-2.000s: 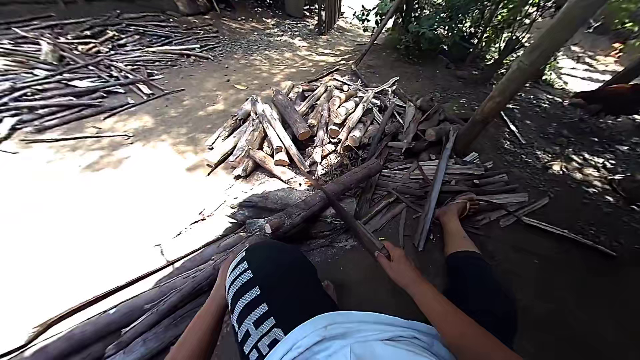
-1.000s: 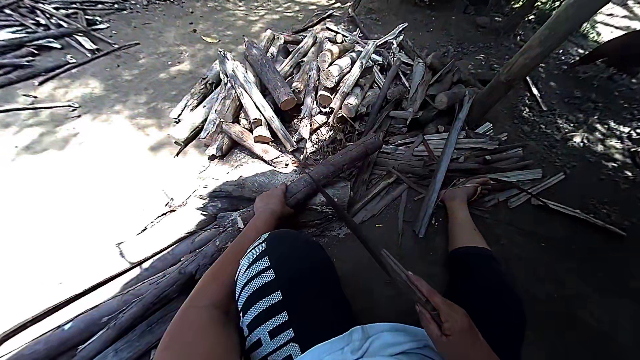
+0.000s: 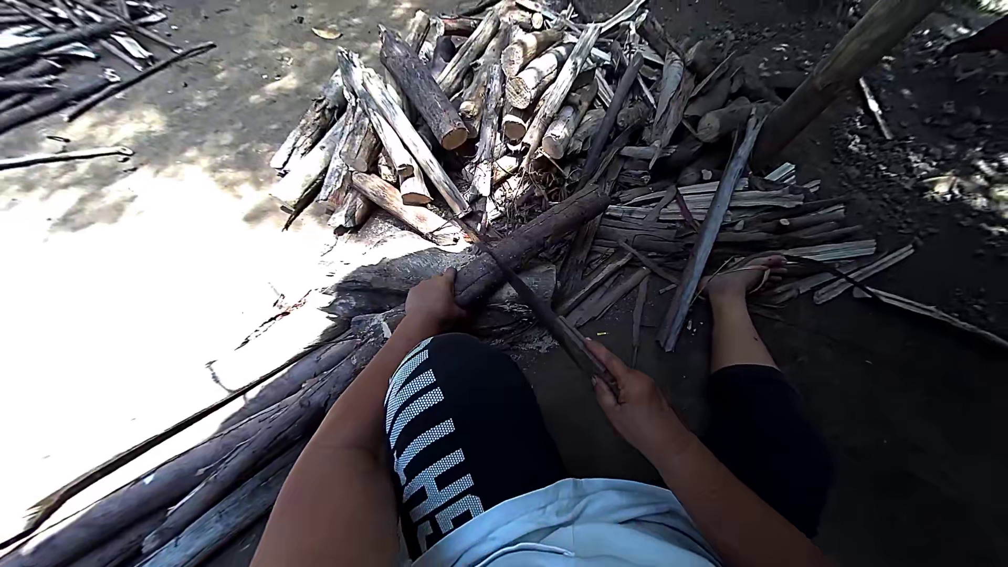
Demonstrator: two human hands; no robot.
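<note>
A dark round log (image 3: pixel 543 232) lies slanting across a thicker piece of wood (image 3: pixel 394 276) on the ground. My left hand (image 3: pixel 435 301) grips the log's near end. In my right hand (image 3: pixel 630 398) is the handle end of a long, narrow, dark tool with a blade (image 3: pixel 520 287), perhaps a handsaw or a machete; its kind cannot be told for certain. The blade crosses over the log just beyond my left hand, its far end pointing up and left toward the wood pile.
A heap of cut firewood (image 3: pixel 504 94) lies ahead, with split sticks (image 3: pixel 732 213) to its right beside my bare foot (image 3: pixel 744 277). A slanting post (image 3: pixel 843 75) stands at the right. Long poles (image 3: pixel 236 457) lie at lower left, and more branches (image 3: pixel 47 71) at upper left.
My left hand, near my left thigh two seconds ago, has come onto the log. My right hand drew back toward me, then moved forward again with the tool. The view has tilted down.
</note>
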